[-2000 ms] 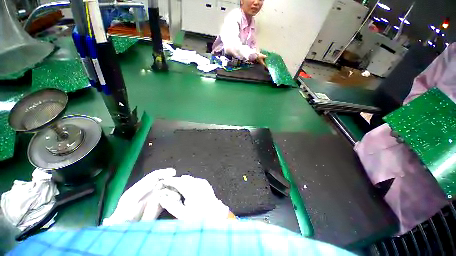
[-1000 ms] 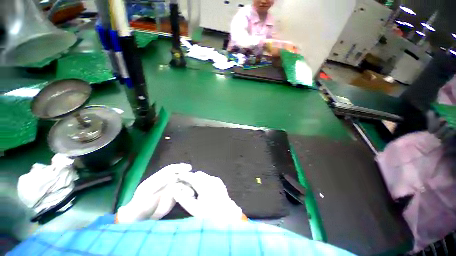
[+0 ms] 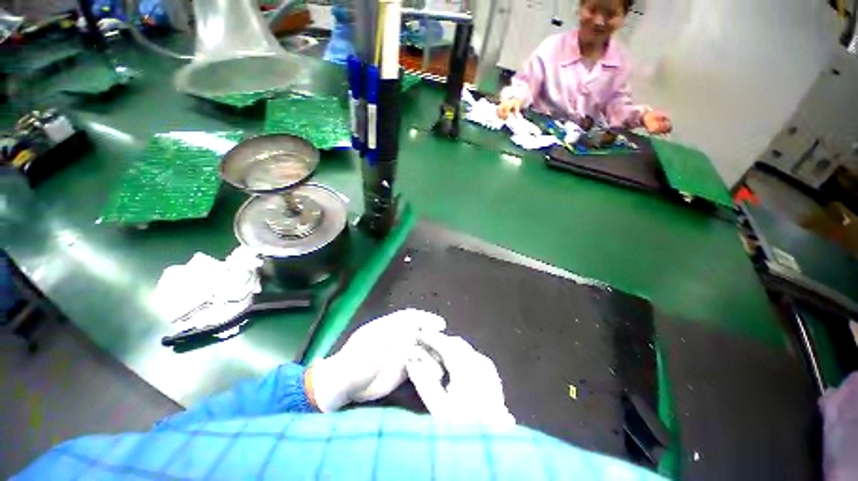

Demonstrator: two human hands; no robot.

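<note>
My left hand (image 3: pixel 369 362) and my right hand (image 3: pixel 463 378) wear white gloves and rest together at the near left edge of the black foam pad (image 3: pixel 536 329). Their fingertips touch, with the fingers bent. No held object shows between them, though the palms are hidden. The pad has small specks and a yellow bit on it. A small black block (image 3: pixel 644 428) lies at its right edge. Green edging (image 3: pixel 362 282) runs along the left side.
Left of the pad stand a metal dispenser can (image 3: pixel 293 225), a crumpled white cloth (image 3: pixel 209 287) and a black-handled brush (image 3: pixel 240 318). Green circuit boards (image 3: pixel 174 178) lie further left. A dark post with marker pens (image 3: pixel 376 122) stands behind. A person in pink (image 3: pixel 583 80) sits across the bench.
The view has swung left, showing more of the left bench. My hands stay together. The person across no longer holds the green board, which lies at the bench edge.
</note>
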